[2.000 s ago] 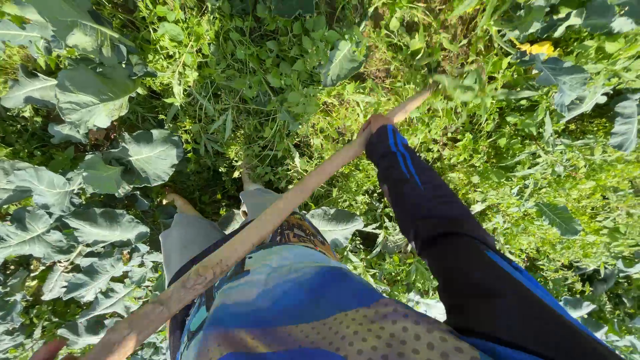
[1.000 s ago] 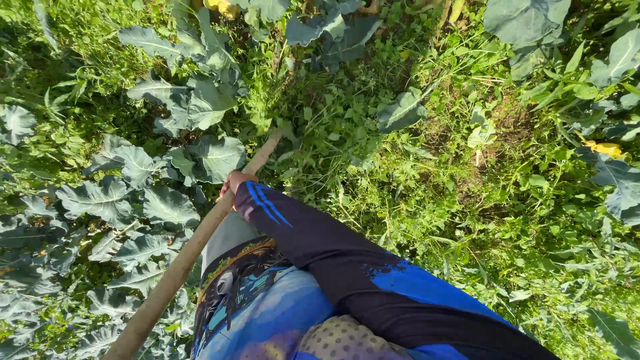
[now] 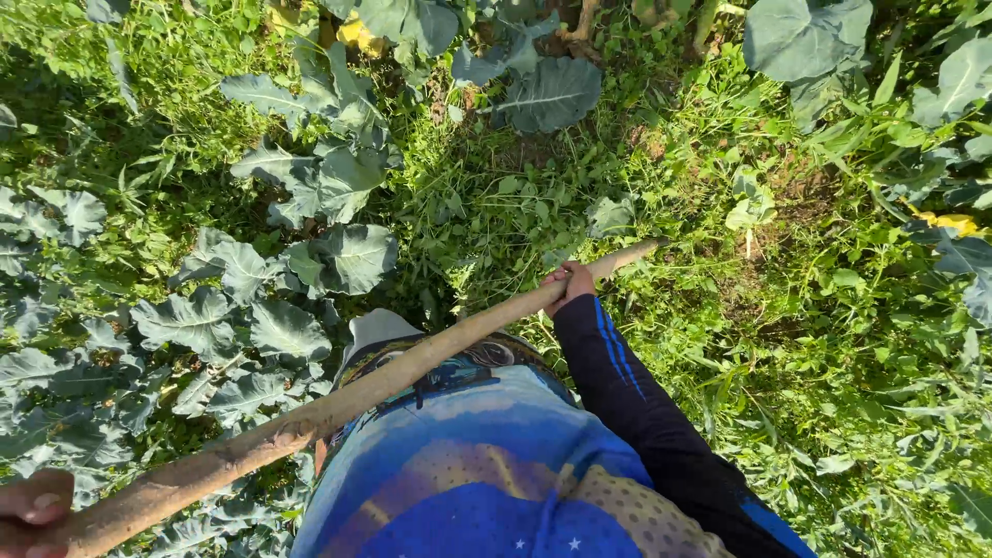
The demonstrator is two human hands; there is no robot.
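Note:
A long wooden pole (image 3: 372, 384) crosses in front of my body, from the lower left corner up to the right. My right hand (image 3: 572, 287), in a black sleeve with blue stripes, is closed around it near its far end. At the lower left edge my left hand (image 3: 35, 511) grips the near end, partly cut off by the frame. The far tip of the pole reaches low weeds (image 3: 697, 271) right of centre; whatever is fixed at the tip cannot be made out.
Broad grey-green brassica leaves (image 3: 360, 260) grow thickly on the left, with more leaves (image 3: 554, 94) at the top and upper right. Dense green weeds cover the ground between them. Yellowed leaves (image 3: 360, 35) show at the top, and a patch of bare soil (image 3: 798, 194) at the right.
The far end of the pole and my right hand have swung to the right since one second ago. My left hand has come back into view at the lower left.

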